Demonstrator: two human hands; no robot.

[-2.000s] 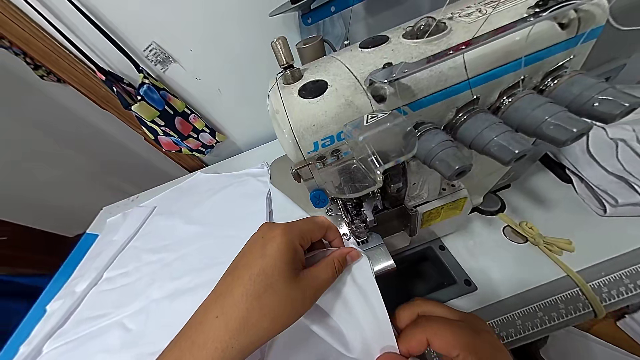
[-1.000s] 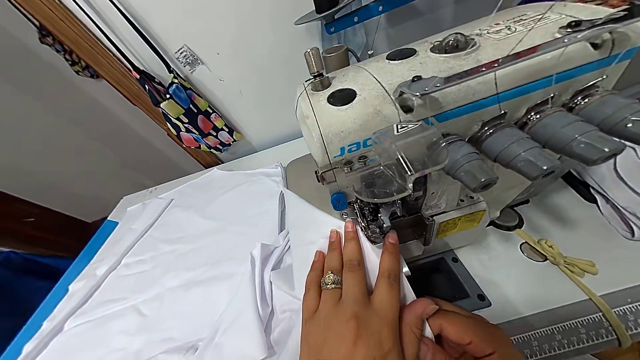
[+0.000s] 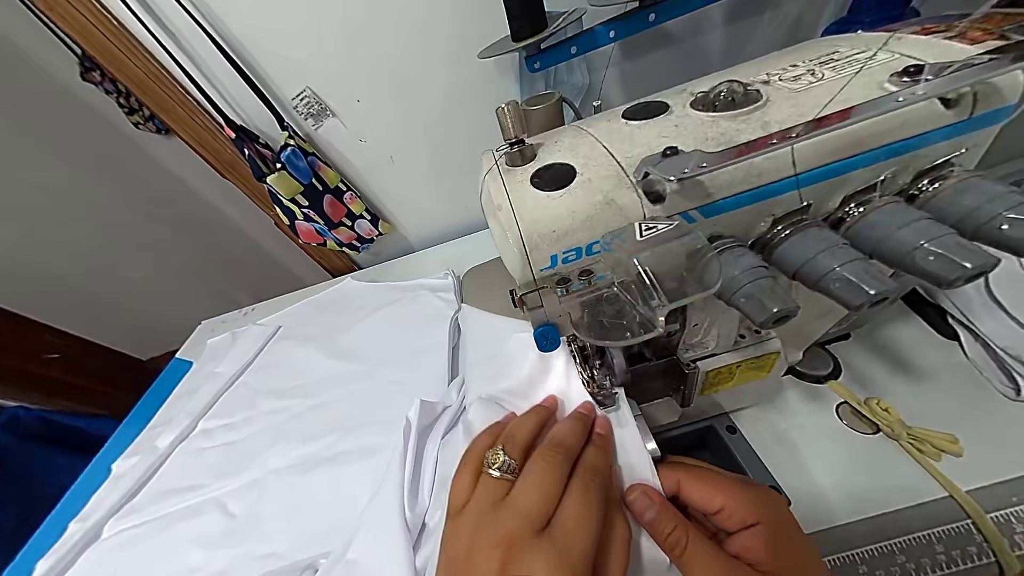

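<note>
White fabric (image 3: 264, 432) covers the left side of the table and runs under the presser foot (image 3: 596, 384) of a white Jack overlock sewing machine (image 3: 576, 216). My left hand (image 3: 536, 488), with a ring on one finger, lies flat on the fabric, its fingertips just in front of the presser foot. Close on its right, my right hand (image 3: 712, 512) pinches the fabric's edge between thumb and fingers. A clear plastic guard (image 3: 640, 288) sits above the needle area, and the needle itself cannot be made out.
Grey thread tension knobs (image 3: 832, 264) line the machine's front. To the right lie a tied yellow cord (image 3: 896, 424), a ruler strip (image 3: 920, 540) and more white cloth with dark edging (image 3: 984, 328). A patterned cloth bag (image 3: 320, 196) hangs at the back left.
My left hand, earlier pinching the fabric by the presser foot, now lies flat on it. The fabric bunches more beside that hand than two seconds ago. The view has shifted somewhat.
</note>
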